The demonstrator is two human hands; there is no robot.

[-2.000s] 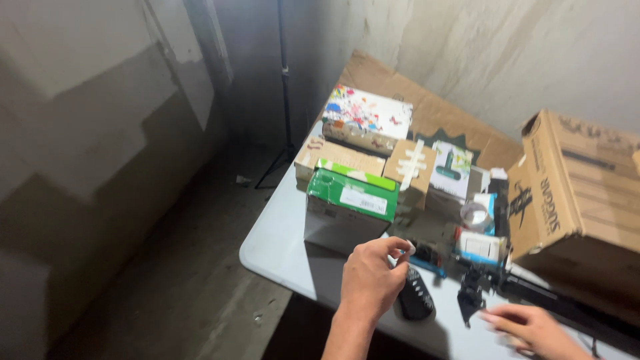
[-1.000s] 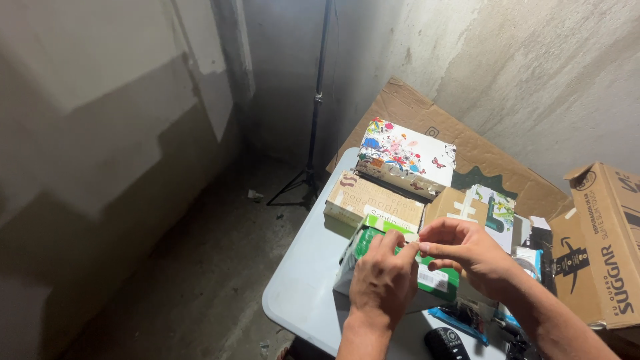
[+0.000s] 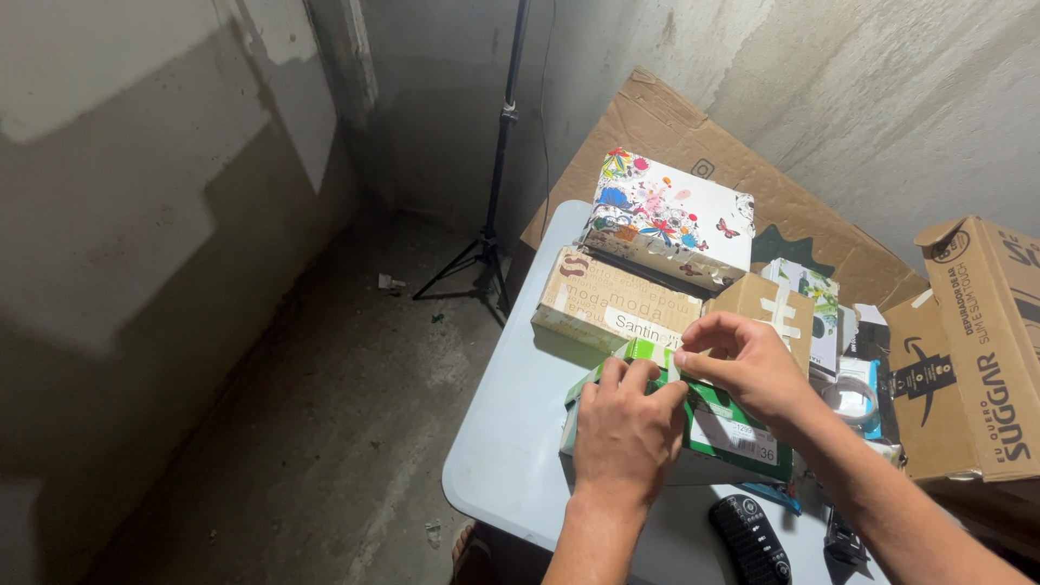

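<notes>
A green and white shoebox (image 3: 708,465) lies on the light-coloured table, near its left part. My left hand (image 3: 630,426) rests on the box's top edge, its fingers bent and spread over the green lid. Close beside it, my right hand (image 3: 743,361) pinches a small pale strip, seemingly tape (image 3: 673,367), between thumb and forefinger at the lid's upper edge. Behind the shoebox are a brown printed box (image 3: 609,305) and a white box with flowers and butterflies (image 3: 674,215). A cardboard box with white tape (image 3: 760,305) is partly behind my right hand.
A black mini keyboard (image 3: 749,540) lies near the front table edge (image 3: 496,508). A tape roll (image 3: 849,400) and small packages are at the right, beside a large cardboard carton (image 3: 975,349). A flat cardboard sheet (image 3: 650,110) leans behind. A black tripod stand (image 3: 491,236) stands on the floor.
My right hand has moved from the lower right, over the table, to the shoebox beside my left hand. My left hand now lies on the lid. The view has shifted.
</notes>
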